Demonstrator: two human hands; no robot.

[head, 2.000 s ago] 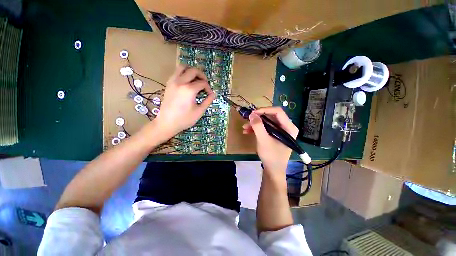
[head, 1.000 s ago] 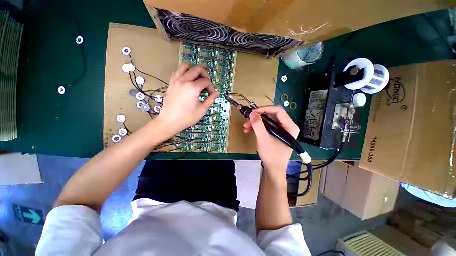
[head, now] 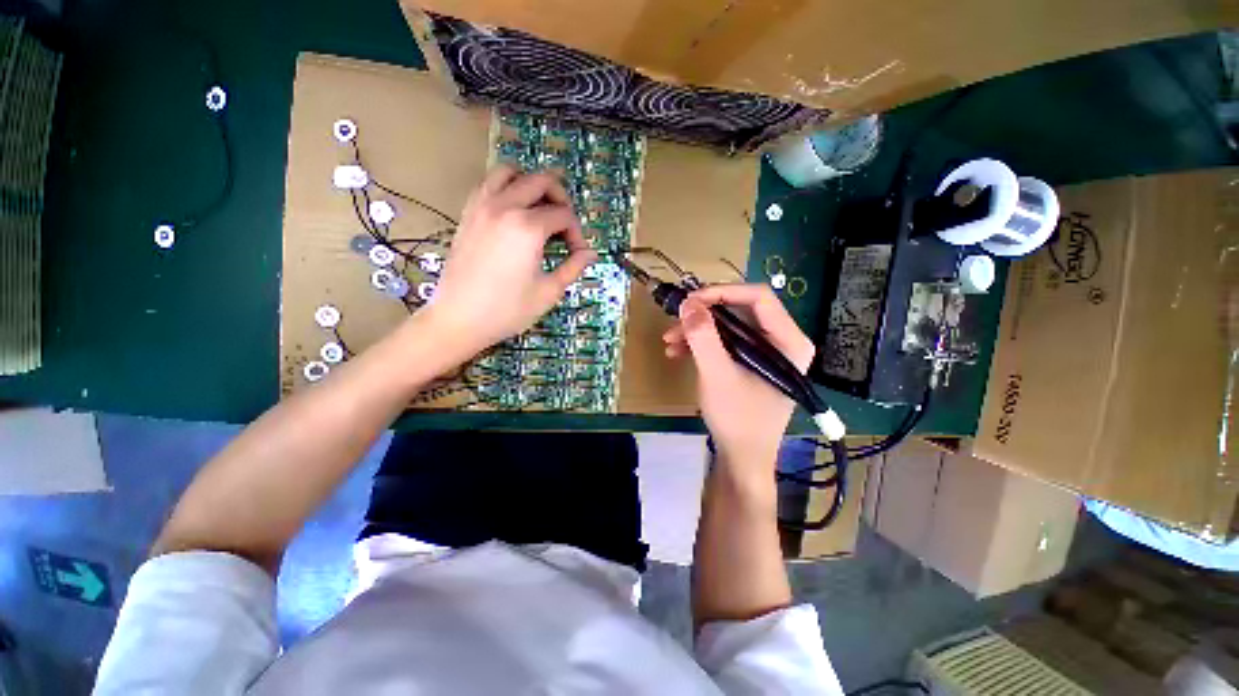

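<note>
My right hand [head: 745, 356] holds the black soldering iron [head: 761, 362] like a pen. Its tip points left and down onto the middle of the green circuit board panel [head: 560, 356]. My left hand [head: 510, 258] lies over the panel's left part, thumb and forefinger pinched beside the iron's tip on what looks like a thin wire lead; the fingers hide most of it. Several small white discs [head: 382, 214] with dark wires lie left of my left hand, some wires running under my wrist.
The panel lies on a cardboard mat [head: 693, 204]. Behind it stands a cardboard housing with dark fan grilles [head: 612, 95]. A jar [head: 825, 150], a black unit [head: 859, 306] and a solder reel [head: 999, 204] stand right. Two discs lie far left, near a board stack [head: 25, 204].
The view has shifted slightly. Compared with two seconds ago, my left fingertips sit closer together at the iron's tip. The iron stays at nearly the same spot on the panel.
</note>
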